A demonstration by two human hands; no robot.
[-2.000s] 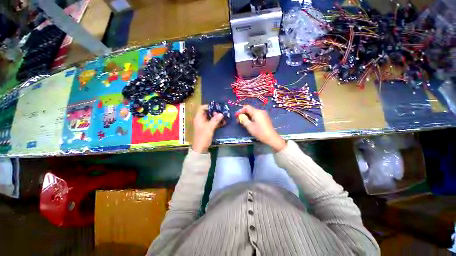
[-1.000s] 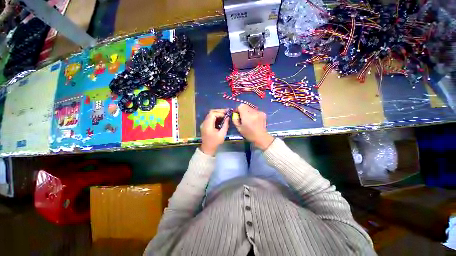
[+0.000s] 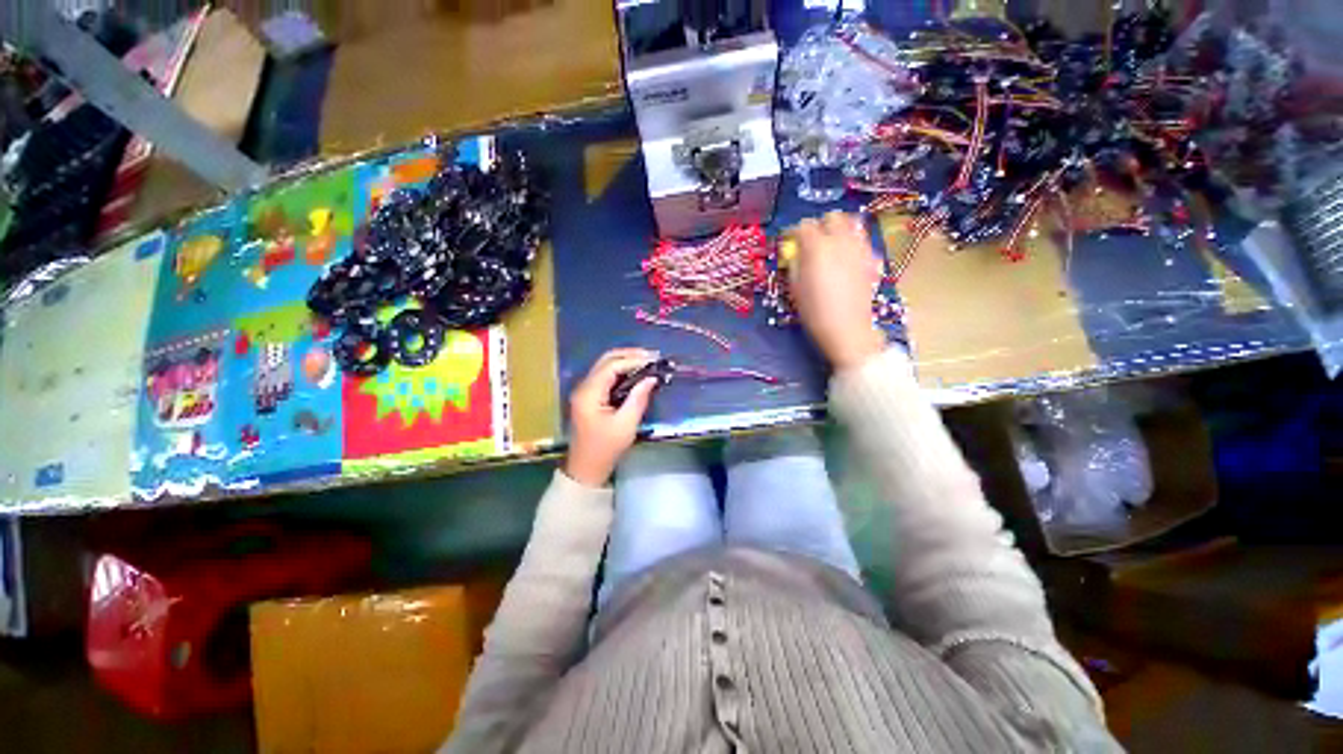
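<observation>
My left hand [image 3: 607,413] holds a small round black part [image 3: 642,380] near the front edge of the bench. A red lead wire [image 3: 725,373] sticks out of it to the right. My right hand [image 3: 834,280] is over the multi-coloured lead wires [image 3: 887,307] and hides most of them. A small yellow item [image 3: 788,251] shows at its fingertips; whether the fingers grip a wire cannot be told. The bundle of red lead wires [image 3: 707,270] lies left of my right hand. One loose wire [image 3: 681,327] lies below that bundle.
A heap of black parts [image 3: 457,243] lies on the patterned mat [image 3: 243,339] at left. A grey-white bench machine [image 3: 711,140] stands behind the red wires. A clear plastic bag [image 3: 837,96] and a tangled heap of wired assemblies [image 3: 1053,125] are at back right. A red plastic item [image 3: 140,626] is below the bench.
My right hand has moved away from my left hand, up and right to the multi-coloured wires. A red wire now shows sticking out of the black part. The view has shifted slightly.
</observation>
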